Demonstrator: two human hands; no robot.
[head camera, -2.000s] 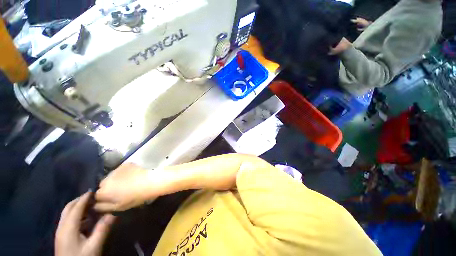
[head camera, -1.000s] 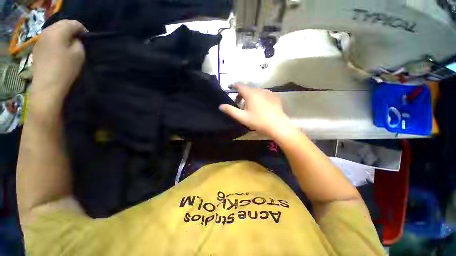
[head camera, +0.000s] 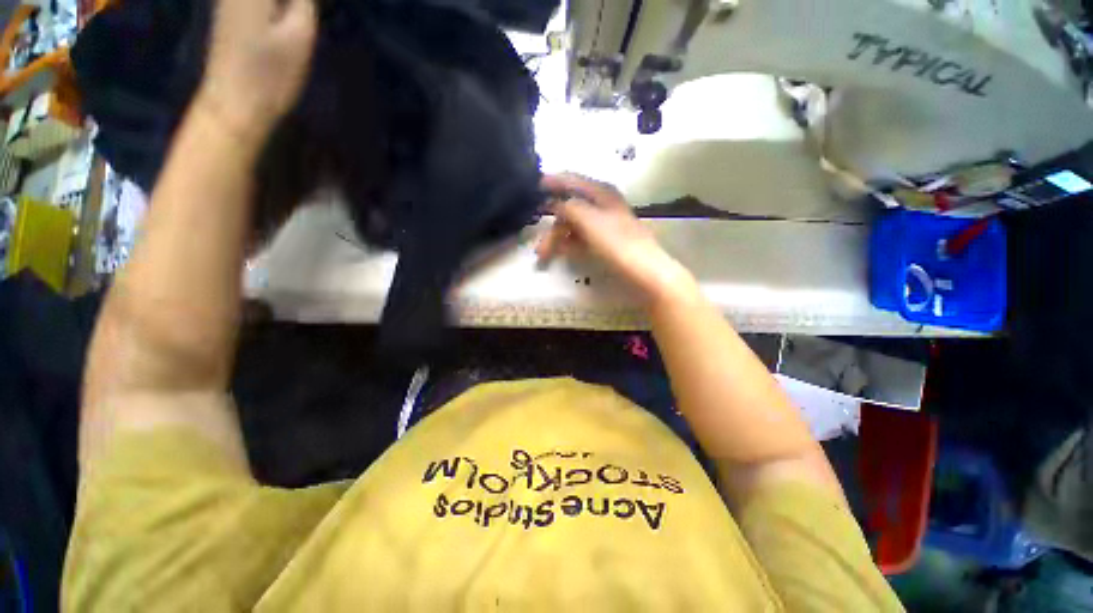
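Observation:
A large black garment (head camera: 444, 132) is bunched on the pale sewing table (head camera: 527, 305), left of the needle area, with one narrow part hanging over the front edge. My left hand (head camera: 261, 60) is raised at the upper left, blurred, closed on the black garment. My right hand (head camera: 599, 228) is at the garment's right edge, fingers bent; whether it grips the cloth is unclear. The off-white sewing machine (head camera: 767, 48) marked "TYPICAL" stands at the top, its presser foot area partly hidden and washed out by bright light.
A blue tray (head camera: 938, 273) with a white ring and a red-handled tool sits at the table's right end. Below it are an open box with papers (head camera: 851, 371) and a red bin (head camera: 897, 479). Shelves with mixed items (head camera: 54, 132) stand at the far left.
My left hand has moved up and right, lifting the garment off my lap and away from the table's front edge. My right hand stays near the cloth's right edge.

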